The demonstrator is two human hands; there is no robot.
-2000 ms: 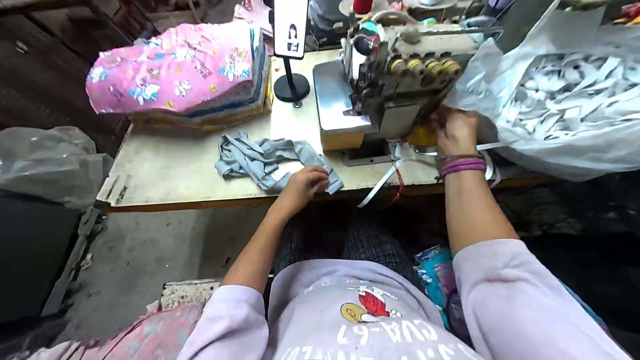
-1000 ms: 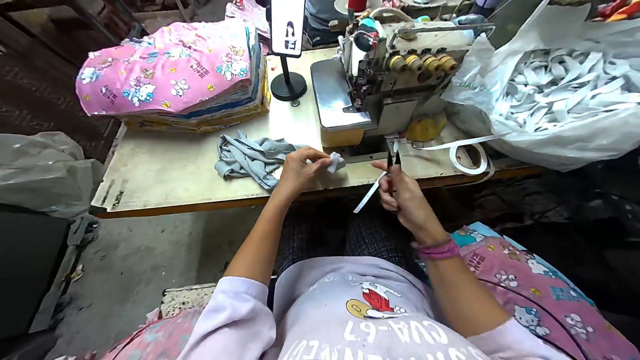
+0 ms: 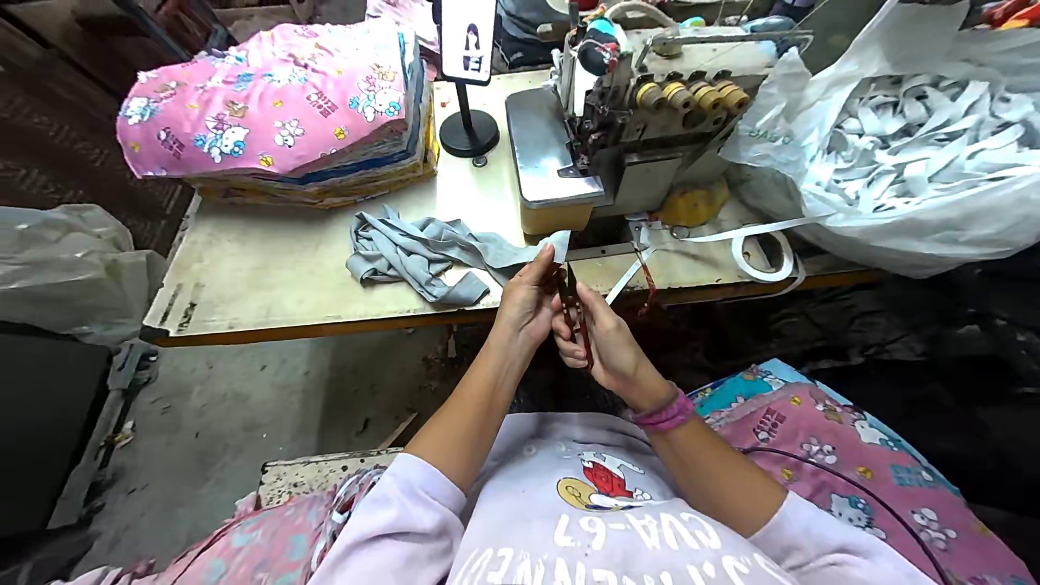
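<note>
My left hand (image 3: 528,299) pinches one end of a grey fabric strip (image 3: 414,252), whose bunched rest lies on the sewing table. Close beside it, my right hand (image 3: 600,335) is closed around thread snips (image 3: 575,313), their blades pointing up near the held fabric end. Behind both hands stands an overlock sewing machine (image 3: 650,122). A narrow white tape (image 3: 751,233) runs from its front towards a plastic bag, and a short end of tape (image 3: 626,280) hangs at the table's edge beside a red cord (image 3: 647,280).
On the table's left is a stack of pink printed fabric (image 3: 268,106), next to a phone on a round stand (image 3: 469,132). A plastic bag (image 3: 853,231) of white strips occupies the right. Printed fabric (image 3: 861,479) lies by my right side, above the table edge (image 3: 325,329) a grey bundle rests.
My right hand has left the machine's right side and come to my left hand, now holding snips. My left hand has moved right with the fabric end, drawing part of the strip out.
</note>
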